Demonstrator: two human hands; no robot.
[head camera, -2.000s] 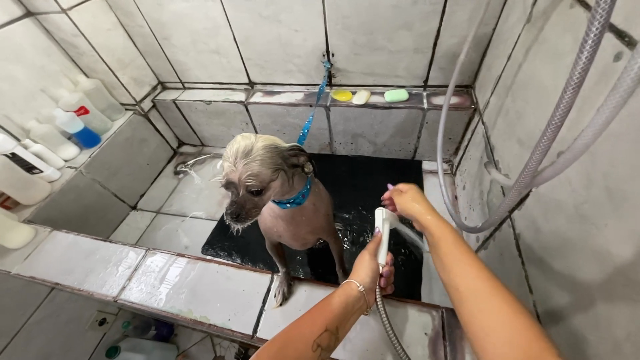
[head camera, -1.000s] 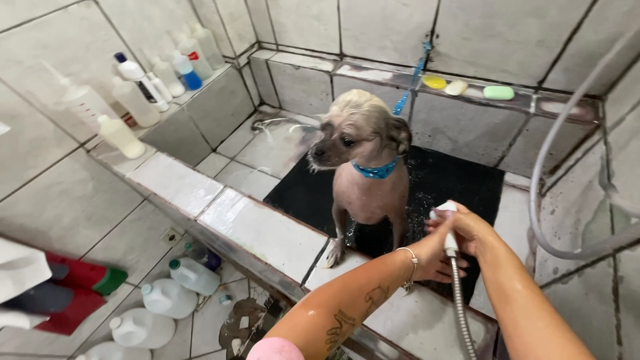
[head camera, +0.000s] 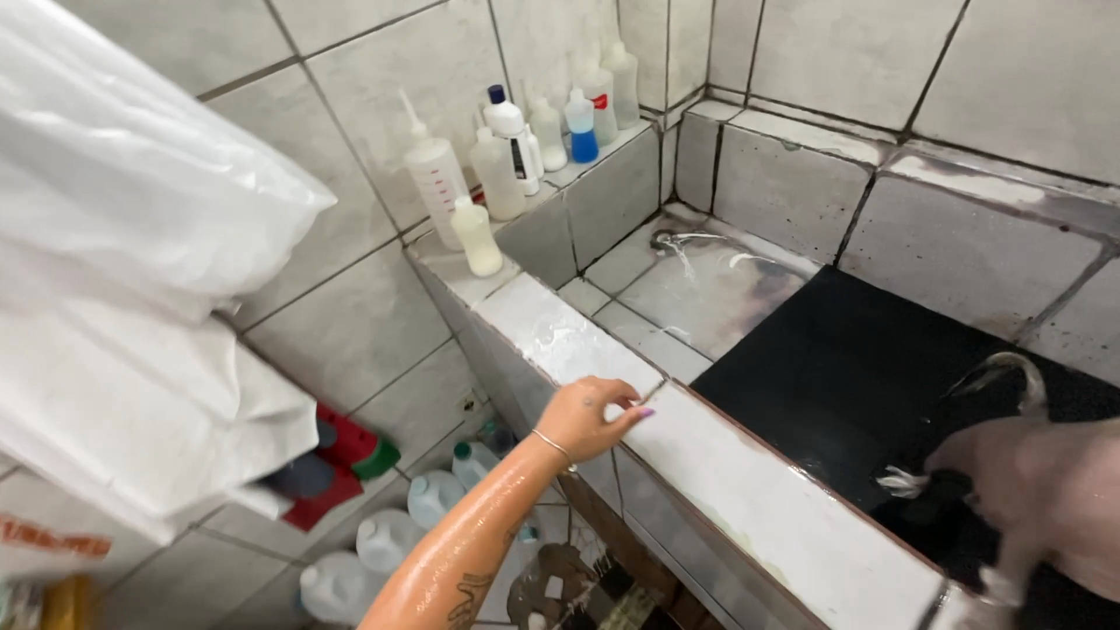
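Over the tiled ledge of the wash basin (head camera: 744, 490) is my left hand (head camera: 599, 416), wet and empty, its fingers apart and slightly curled. My right hand is out of view, and so is the shower head. At the right edge, the hairless body of a dog (head camera: 1041, 490) stands on a black mat (head camera: 814, 376); its head is outside the frame. Several squeeze bottles line the ledge by the wall, among them a small one with cream-coloured liquid (head camera: 477, 238), a graduated one with a long nozzle (head camera: 435, 188) and one with blue liquid (head camera: 581, 131).
White plastic sheeting (head camera: 131, 262) hangs close at the left. Red and green items (head camera: 350, 459) show beneath it. Several plastic jugs (head camera: 435, 500) stand on the floor below the ledge. Water runs on the basin's tiles near the drain (head camera: 667, 239).
My left hand has let go of the shower head and moved left, away from the dog, to above the ledge. My right hand has left the view. The view has swung left.
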